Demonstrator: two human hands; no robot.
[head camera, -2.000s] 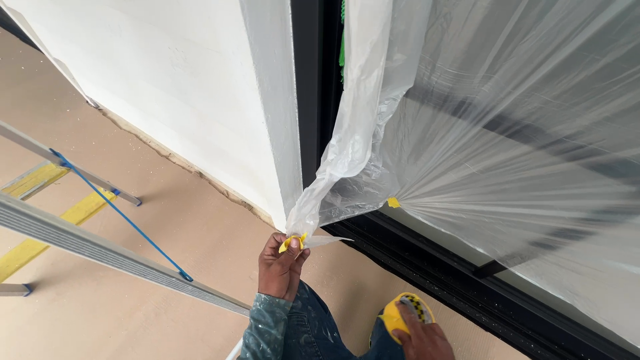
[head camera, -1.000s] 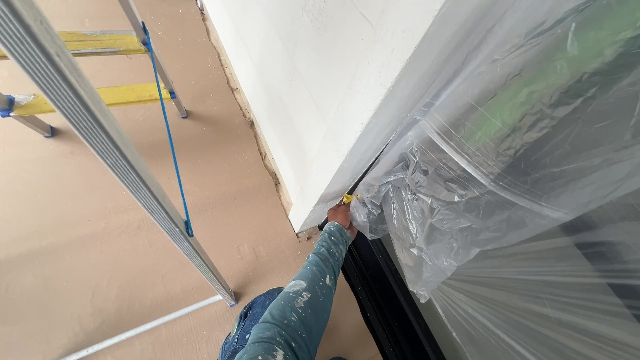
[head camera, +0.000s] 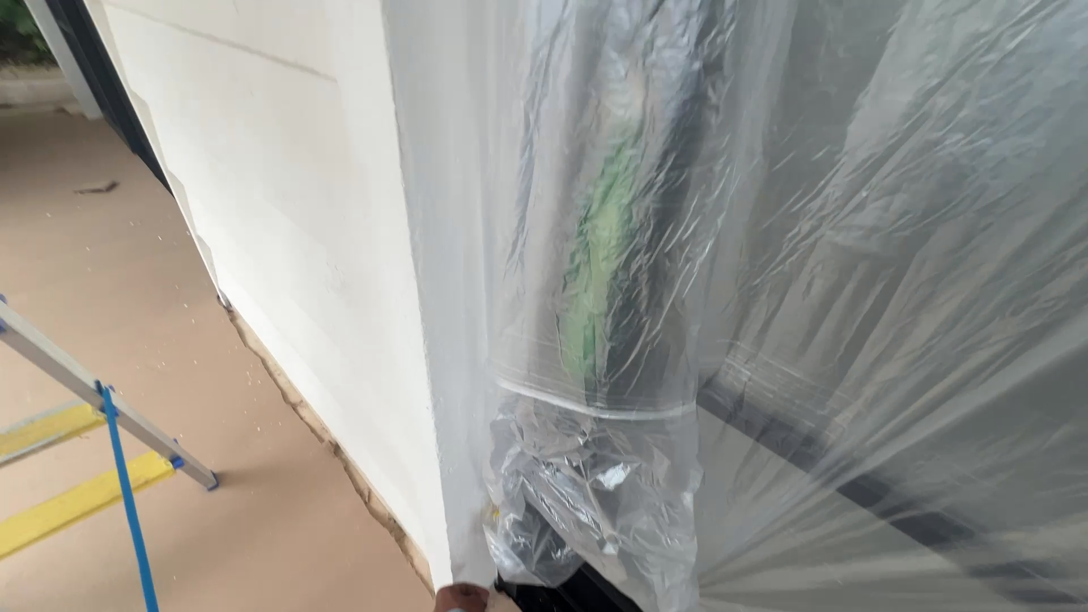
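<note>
At the bottom edge, part of a hand, apparently my left hand (head camera: 463, 597), shows at the foot of the white wall's corner; most of it is cut off, so its grip cannot be told. Just above and to its right, the crumpled lower end of a clear plastic sheet (head camera: 595, 501) hangs over a black frame (head camera: 578, 592). A small yellow bit of tape (head camera: 495, 514) shows at the sheet's left edge. Behind the plastic, a green strip (head camera: 599, 263) runs upright. My right hand is out of view.
The white wall (head camera: 289, 212) stands left of the sheet, with a ragged brown edge (head camera: 340, 455) along its base. A ladder with yellow steps (head camera: 85, 506) and a blue strap (head camera: 127, 501) stands on the tan floor (head camera: 229, 544) at the lower left. More plastic fans out at right.
The plastic, bunched in my left hand two seconds ago, now hangs spread beside the wall corner. My right hand with the yellow roll has left view. The view has shifted strongly.
</note>
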